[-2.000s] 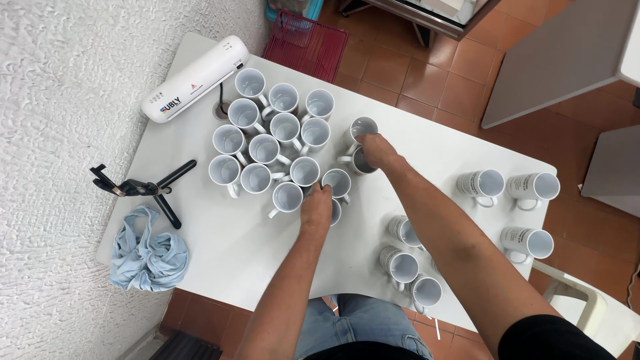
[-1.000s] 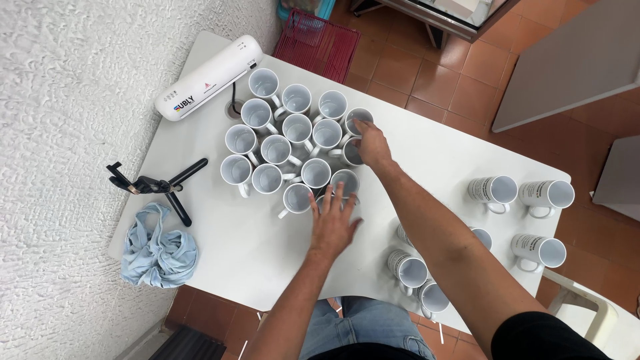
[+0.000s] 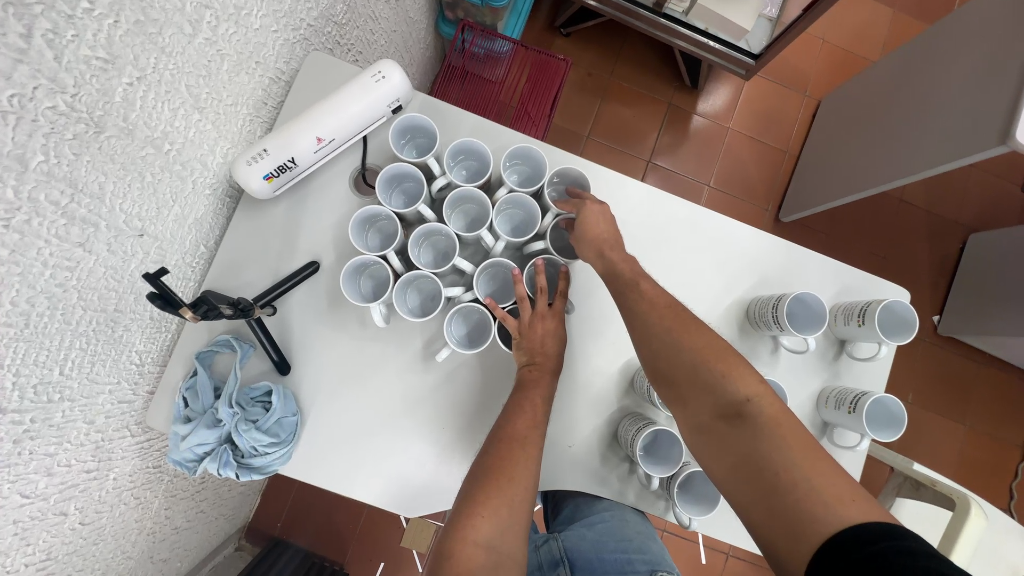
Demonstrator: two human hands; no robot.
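Several white ceramic mugs (image 3: pixel 433 247) stand upright in a close group on the white table (image 3: pixel 376 432). My left hand (image 3: pixel 540 320) lies with spread fingers over two mugs at the group's near right edge, fingertips at the rim of one mug (image 3: pixel 547 276); whether it grips is unclear. My right hand (image 3: pixel 590 224) is at the group's right side, its fingers in the openings of a mug (image 3: pixel 566 188) and the mug below it (image 3: pixel 563 238); its grip is partly hidden. Printed mugs (image 3: pixel 788 314) stand apart on the right, some partly behind my right forearm.
A white laminator-like machine (image 3: pixel 324 132) lies at the back left, beside a cable hole. A black tripod (image 3: pixel 256 308) and a crumpled light blue cloth (image 3: pixel 232 408) are at the left by the textured wall. A red corded rack (image 3: pixel 504 76) is beyond the table, a white chair (image 3: pixel 936 496) at lower right.
Two mugs at my right hand have moved left, from apart to against the group. My left hand, earlier closed in at the group's near edge, now has its fingers spread over the mugs.
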